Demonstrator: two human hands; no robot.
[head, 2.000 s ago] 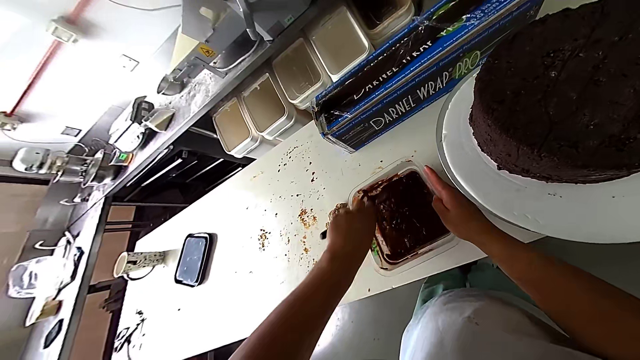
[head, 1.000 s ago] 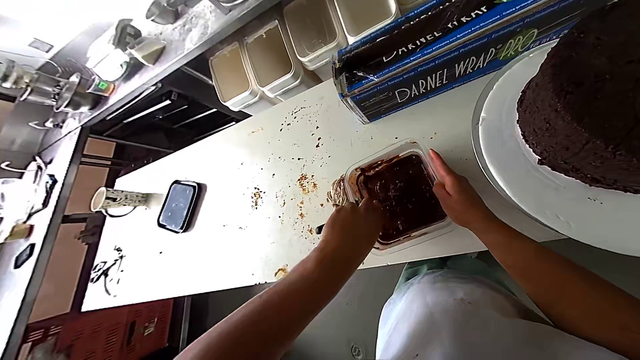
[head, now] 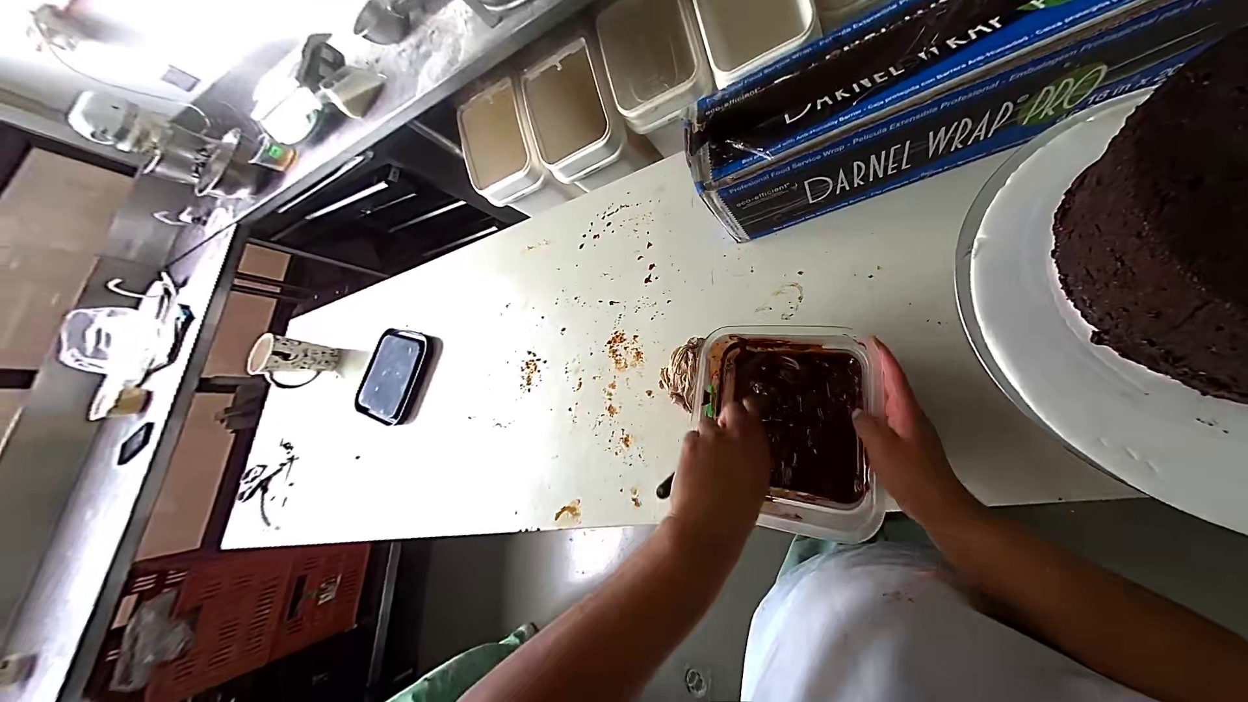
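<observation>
A square clear plastic container (head: 843, 522) of dark, glossy chocolate mixture (head: 814, 419) rests at the front edge of the white table. My left hand (head: 721, 468) is closed over its left part, around a utensil whose dark handle end (head: 665, 486) sticks out to the left; the working end is hidden. Along the right wall lies my right hand (head: 907, 448), fingers outside and thumb at the rim, steadying the container. A dark chocolate cake (head: 1160, 234) sits on a white round board (head: 1024, 292) to the right.
Two plastic-wrap boxes (head: 877, 166) stand behind the container. Lidded tubs (head: 565, 107) line the back. A bundled cloth or string (head: 681, 374) touches the container's left side. Crumbs (head: 624, 351) dot the table (head: 487, 292); a phone (head: 393, 376) and patterned mug (head: 297, 357) lie farther left.
The view has shifted. My left hand stays at the container's left part and has moved slightly; my right hand keeps to its right wall.
</observation>
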